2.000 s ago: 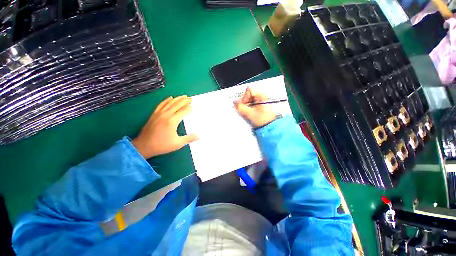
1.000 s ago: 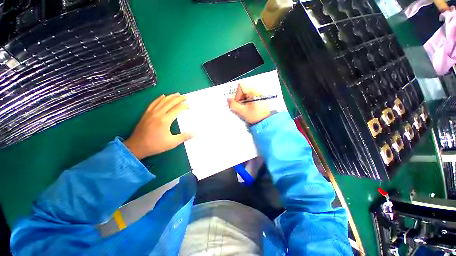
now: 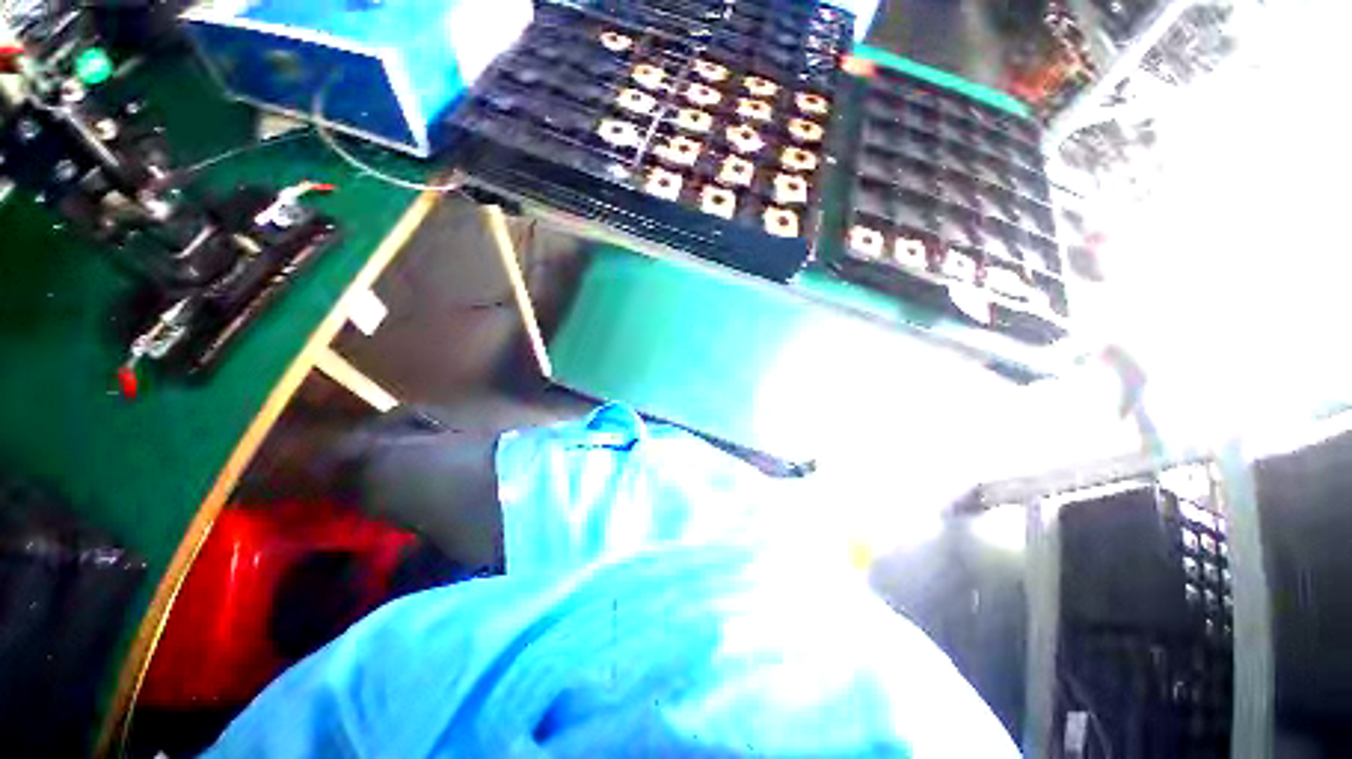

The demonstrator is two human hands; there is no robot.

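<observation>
Neither of my hands shows; only blue smock cloth fills the bottom middle. A black tray [image 3: 586,208] with several rows of small cream-gold square parts [image 3: 718,199] lies at the top middle. A second black tray [image 3: 949,171] stands right of it, with a few gold squares [image 3: 866,240] along its near row. The black clamp fixture [image 3: 178,245] with red-tipped levers sits on the green bench at the left. Strong glare hides much of the right side.
A blue box with a white face [image 3: 371,67] stands behind the fixture, a thin pale cable [image 3: 371,171] beside it. The bench's curved wooden edge [image 3: 237,460] runs down the left. A red object [image 3: 297,593] lies below it. Dark racks [image 3: 1134,623] stand at the lower right.
The view has swung to the right. The paper, pen, phone and both my hands have left the picture. The fixture, blue box and trays of gold parts now show.
</observation>
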